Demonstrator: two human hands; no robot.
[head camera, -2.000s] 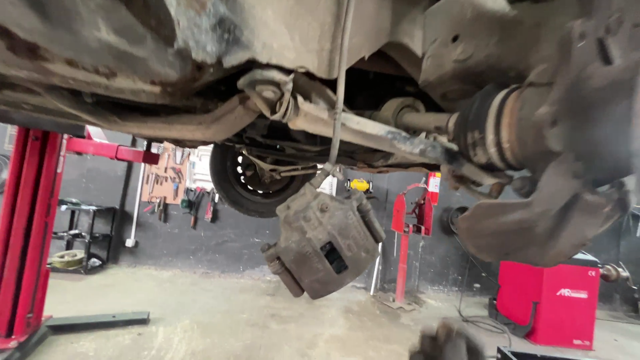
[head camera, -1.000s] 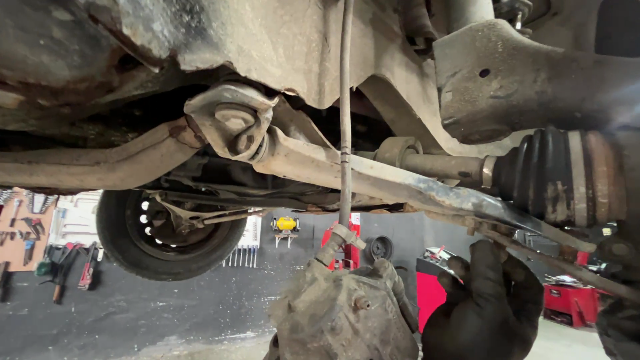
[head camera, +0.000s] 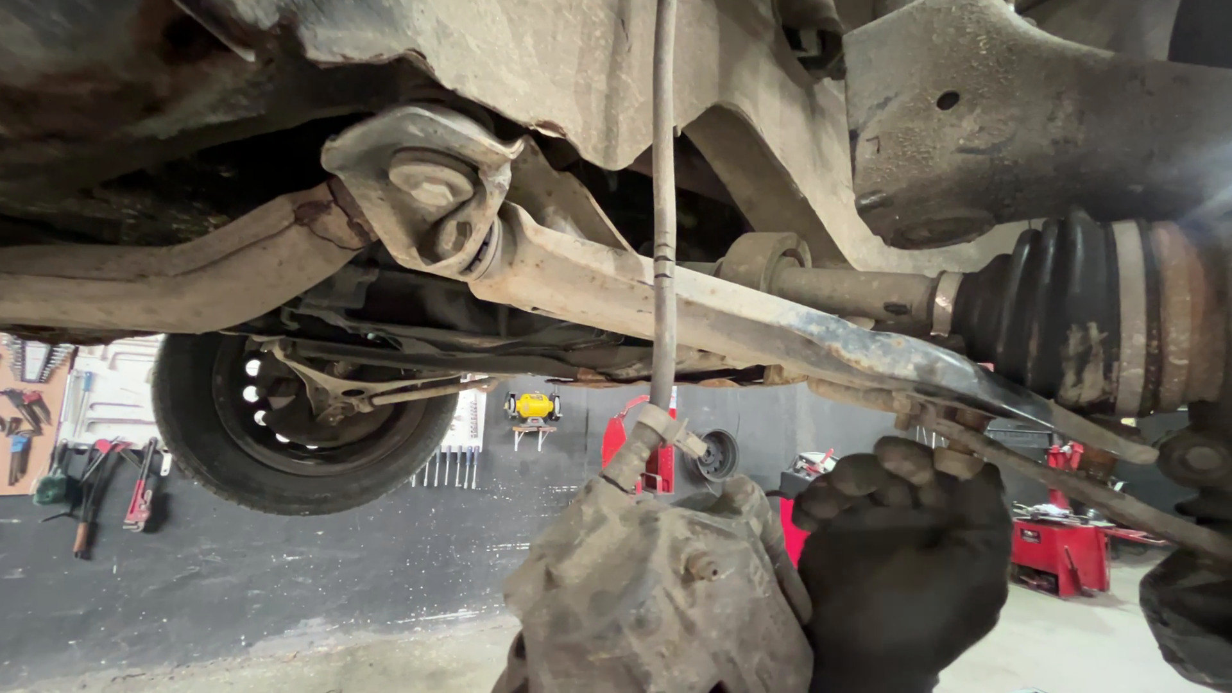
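My left hand (head camera: 900, 568), in a dark glove, is raised with its fingers curled at hardware under the control arm (head camera: 731, 318); whether they grip it is unclear. Just left of this hand a dirty brake caliper (head camera: 664, 587) hangs below the brake hose (head camera: 664, 212). At the lower right edge is a dark, cut-off shape that looks like my gloved right hand (head camera: 1189, 616), near a slanting metal bar (head camera: 1088, 491); its fingers and anything in them are hidden. Above is the ribbed rubber CV boot (head camera: 1049, 318) on the drive shaft (head camera: 852, 289).
The rusty underbody (head camera: 539, 67) spans the top. A bushing bracket (head camera: 423, 183) joins the arm at left. Behind are a wheel (head camera: 303, 423), wall tools (head camera: 96, 481), a yellow bench grinder (head camera: 532, 406) and red equipment (head camera: 1059, 553) on the floor.
The view has moved closer to the arm and caliper. My left hand, low by the caliper's right a second ago, is now right beside it, fingers more curled under the arm.
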